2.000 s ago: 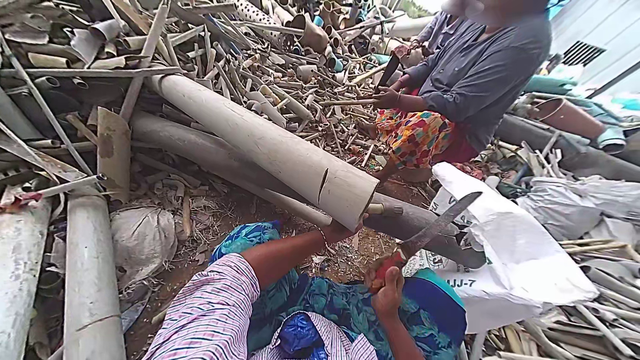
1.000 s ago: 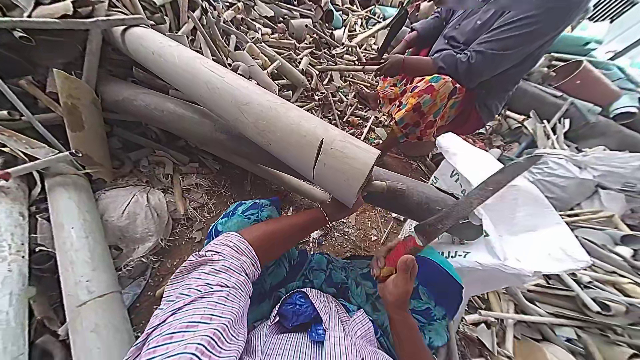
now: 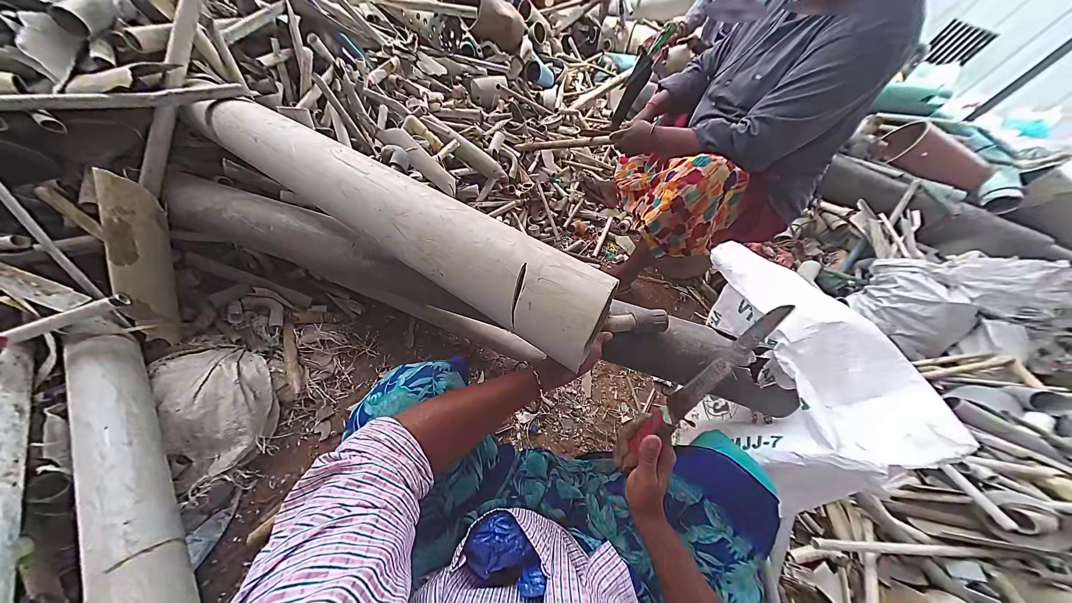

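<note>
My left hand (image 3: 574,364) is at the underside of the near end of a large pale grey plastic pipe (image 3: 402,213), its fingers curled at the rim. A dark slit runs across the pipe close to that end. My right hand (image 3: 646,461) is closed on the red-wrapped handle of a long machete-like blade (image 3: 720,368), which points up and to the right, apart from the pipe. Beneath the pale pipe lies a darker grey pipe (image 3: 687,360), and a short stick-like piece (image 3: 638,322) pokes out by the pale pipe's open end.
A seated co-worker (image 3: 787,109) at the upper right holds a dark blade and a thin strip. A white woven sack (image 3: 846,368) bearing print lies right of my blade. Scrap pipe pieces (image 3: 469,109) heap up behind; more pipes (image 3: 126,469) stand at the left, beside a dusty bag (image 3: 213,410).
Against one second ago, my right hand and the blade sit lower and a little farther left relative to the sack. My left hand stays at the pipe's end.
</note>
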